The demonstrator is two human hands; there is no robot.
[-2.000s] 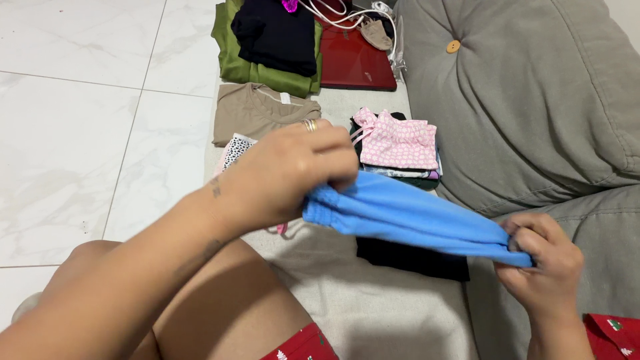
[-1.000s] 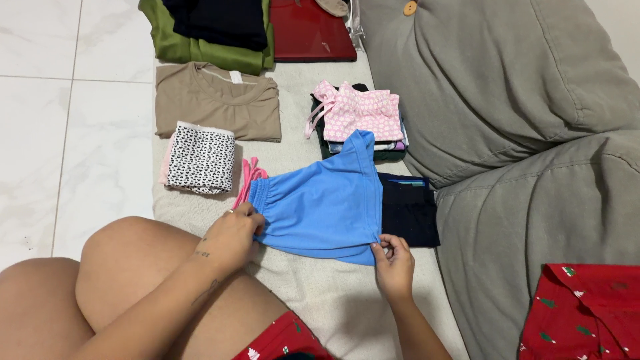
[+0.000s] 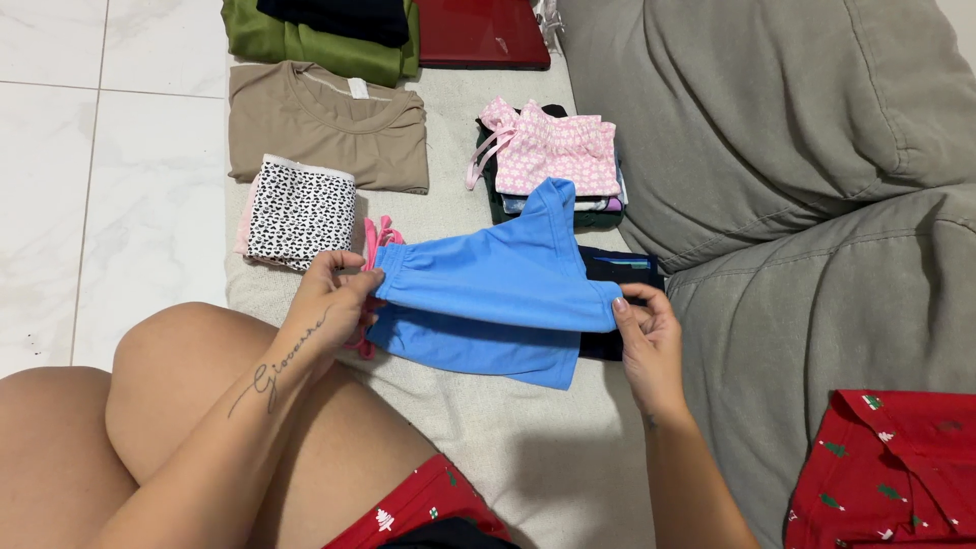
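Blue shorts [image 3: 488, 282] with an elastic waist and a pink drawstring are stretched between my hands over the sofa seat. My left hand [image 3: 339, 293] pinches the waistband at the left. At the right, my right hand [image 3: 646, 320] pinches a leg hem between thumb and fingers. The lower layer of the shorts hangs below the raised edge. Partly behind the shorts lies a folded black garment [image 3: 602, 347] with blue stripes. Just beyond is a stack topped by pink floral shorts [image 3: 560, 145]. A folded black-and-white patterned garment [image 3: 301, 213] lies to the left of the drawstring.
A folded beige T-shirt [image 3: 328, 137], green cloth [image 3: 320, 49] with a dark garment on it, and a red laptop-like case [image 3: 484, 34] lie farther back. Grey sofa cushions [image 3: 762, 137] rise at the right, with red printed cloth [image 3: 877, 473] at the lower right. Tiled floor [image 3: 152, 198] is at left.
The blue shorts were bunched and held up in the air two seconds ago, then laid out over the seat. Since then my hands have lifted their near edge slightly.
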